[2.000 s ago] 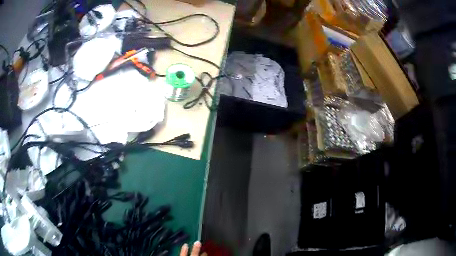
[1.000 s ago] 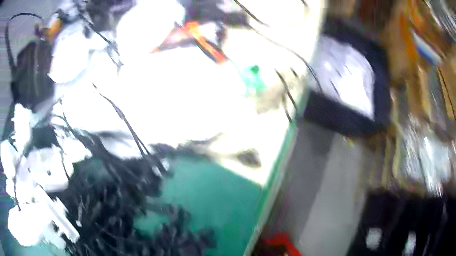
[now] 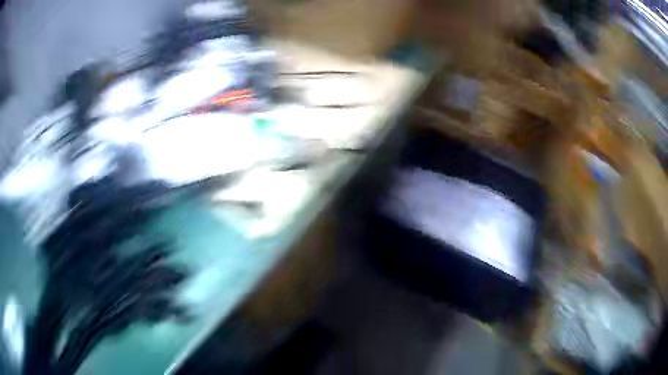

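The view is strongly blurred and neither of my hands is in it. A dark bundle of cable leads [image 3: 124, 271] lies on the green bench top [image 3: 212, 242] at the lower left. White housings [image 3: 36, 179] are heaped at the left. White sheets or parts [image 3: 205, 150] lie at the centre left, with an orange-red tool [image 3: 233, 97] behind them. A small green patch, the solder wire reel [image 3: 262, 126], shows beside it. Details of all these are smeared.
A black crate [image 3: 447, 275] with a pale sheet [image 3: 461, 216] inside stands right of the bench edge [image 3: 293, 238]. Brown cartons [image 3: 498, 110] are stacked behind and right of it. Clear plastic-wrapped goods [image 3: 604, 315] show at the lower right.
The view has swung and tilted, so the crate now shows nearer the centre and lower. The fingertips at the bottom edge two seconds ago are out of view. No object has clearly moved.
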